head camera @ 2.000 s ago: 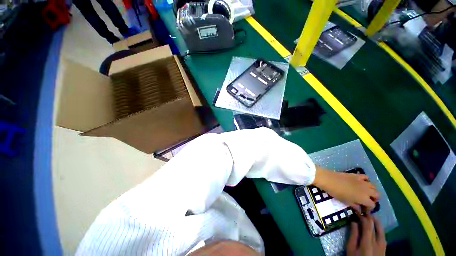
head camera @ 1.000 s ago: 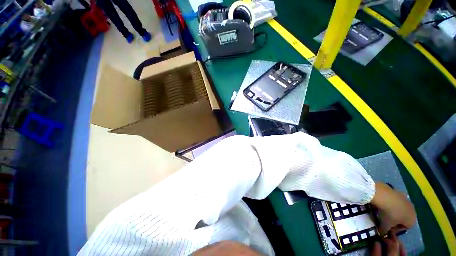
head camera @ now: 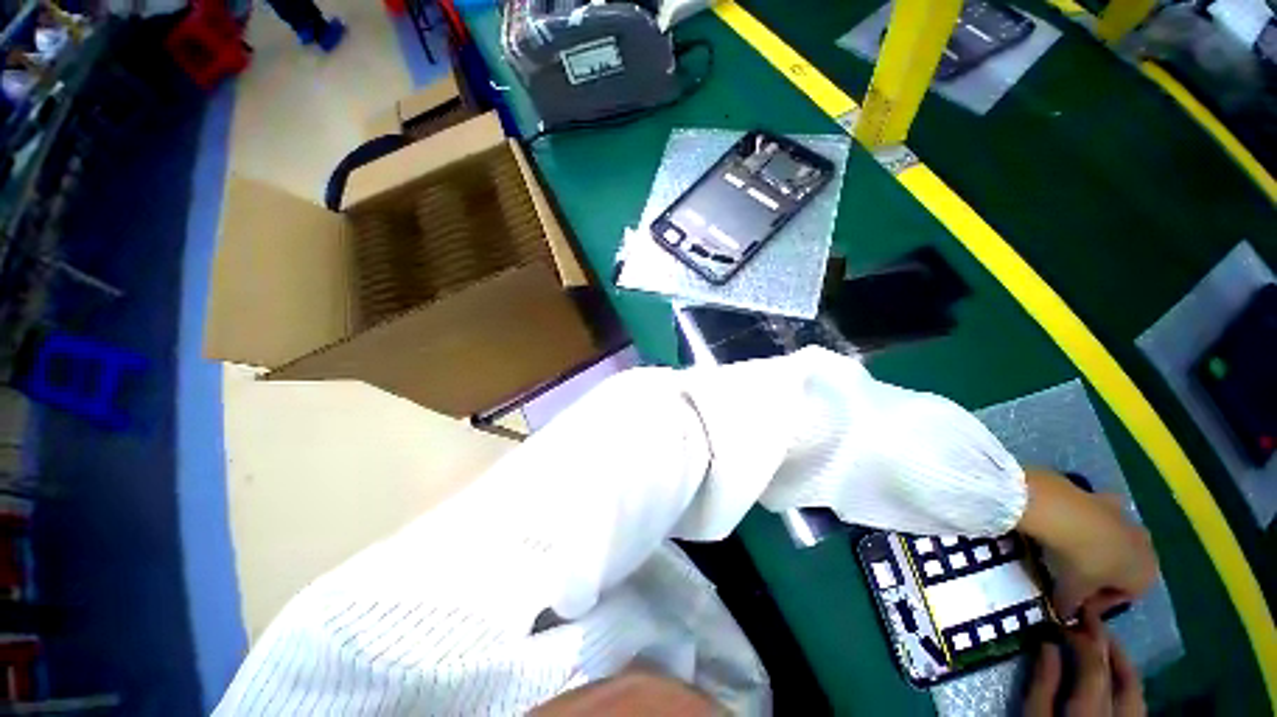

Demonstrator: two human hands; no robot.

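A phone housing lies on bubble wrap at the lower right. A battery with a black face, white squares and a yellow edge covers its middle. My left hand bends over the housing's right end, its fingertips pointing down. My right hand, cut off by the bottom edge, has its fingers at the same end, touching or nearly touching my left fingertips. The hands hide that end. Whether either holds a small part cannot be seen.
Another housing lies on bubble wrap farther up the bench. Dark film sheets lie below it. An open carton stands at the left. A yellow post rises behind. Another device lies on wrap at the right.
The view has shifted. My left hand has moved off the battery's upper side to the housing's right end, leaving more of the battery visible. My right hand remains beside that end.
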